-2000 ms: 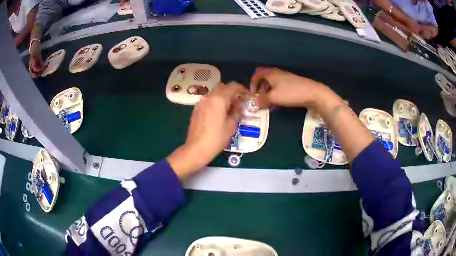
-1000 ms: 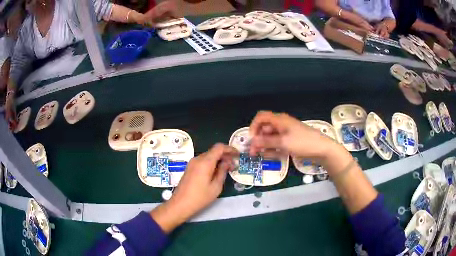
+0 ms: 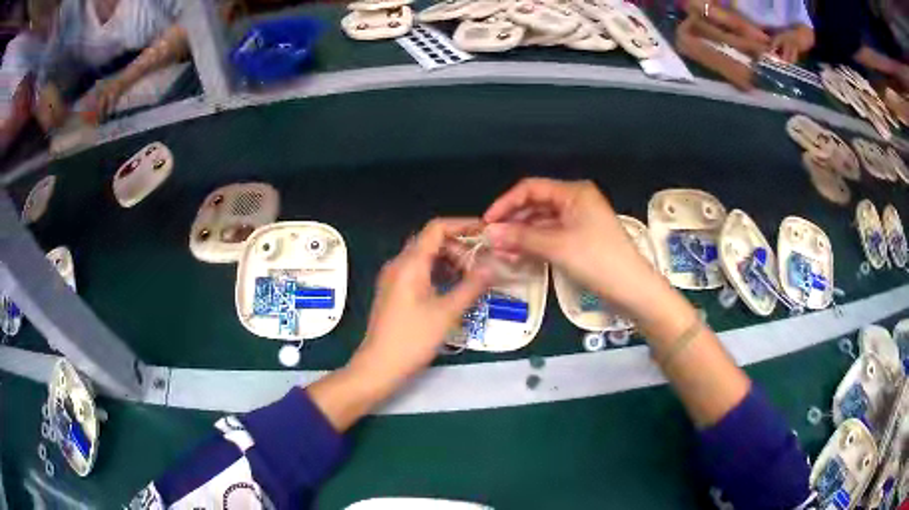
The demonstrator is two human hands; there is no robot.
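Note:
A cream back shell [image 3: 520,289] lies open side up on the dark green belt, with a light blue circuit board [image 3: 476,321] and a darker blue battery [image 3: 506,308] inside. My left hand [image 3: 414,299] and my right hand [image 3: 558,234] meet above its upper part. Their fingertips pinch pale, thin strands that look like lead wires [image 3: 472,245]. My hands hide the shell's top and left edge. Another filled back shell [image 3: 292,249] lies to the left, with a small pale disc [image 3: 289,355] below its edge.
A front shell [image 3: 234,221] lies left, behind the filled shell. More filled shells [image 3: 688,239] stand right, with a pile at the far right. A pale metal rail [image 3: 419,390] runs in front, a grey upright [image 3: 75,299] at left. Coworkers sit opposite, near a blue bin [image 3: 274,48].
Since one second ago, the view has shifted and the shells appear slightly higher and further left. My hands have come together above the shell, with pale strands now visible between the fingers.

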